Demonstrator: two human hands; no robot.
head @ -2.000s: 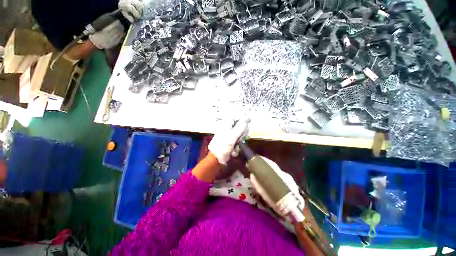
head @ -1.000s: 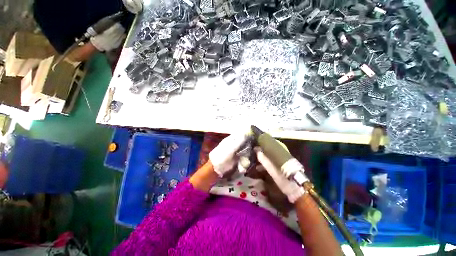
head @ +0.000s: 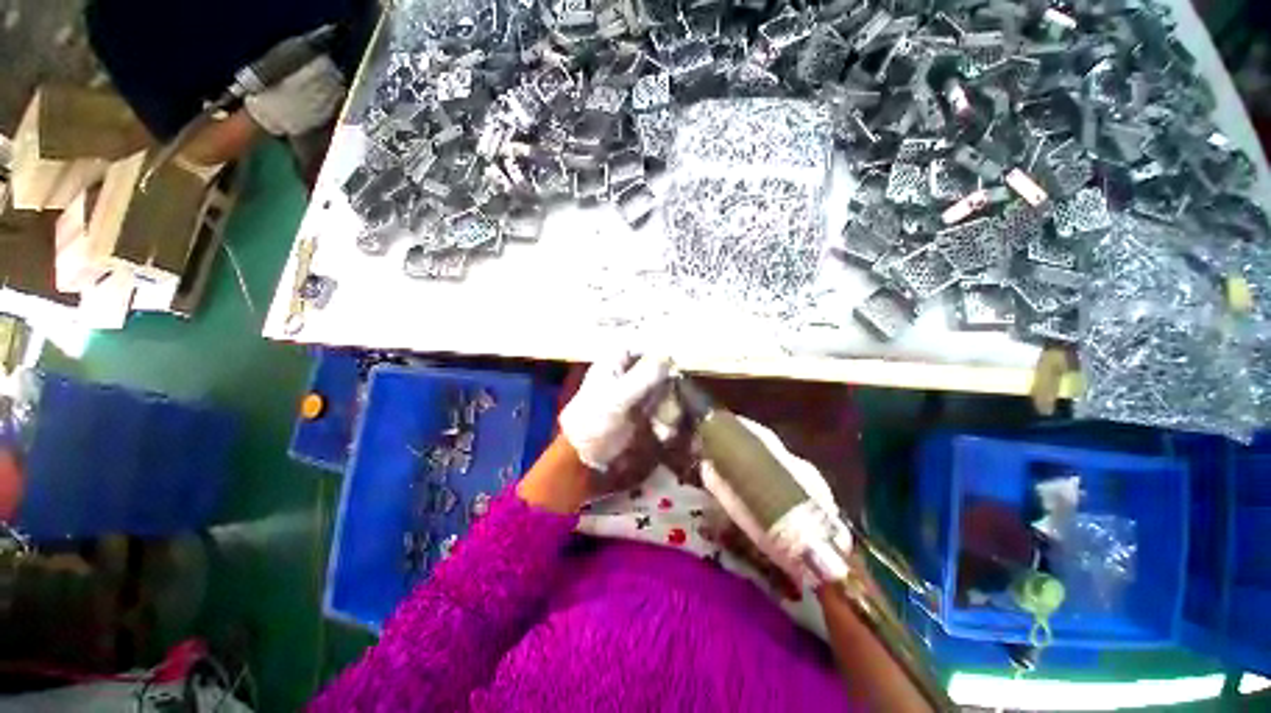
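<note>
My left hand [head: 613, 408], in a white glove, is just below the table's front edge with its fingers closed around something small and dark, probably a bracket, mostly hidden. My right hand [head: 797, 518], in a white glove, grips the thick olive-brown pneumatic screwdriver [head: 750, 471]. Its dark nose points up and left and meets the fingers of my left hand. Dark metal brackets [head: 962, 254] lie heaped on the white table [head: 460, 307]. A clear bag of silver screws [head: 749, 209] lies at the heap's front centre, with loose screws near it.
A larger crinkled bag [head: 1171, 327] lies at the table's right corner. A left blue bin [head: 349, 536] holds scattered dark parts. A right blue bin [head: 1066, 627] holds a clear bag. Another person's gloved hand [head: 296, 100] holds a tool at upper left, above cardboard boxes [head: 140, 230].
The screwdriver has swung down from the table edge, and its nose is now lower and further left. My left hand has shifted slightly left and up. The other person's upper hand has left view.
</note>
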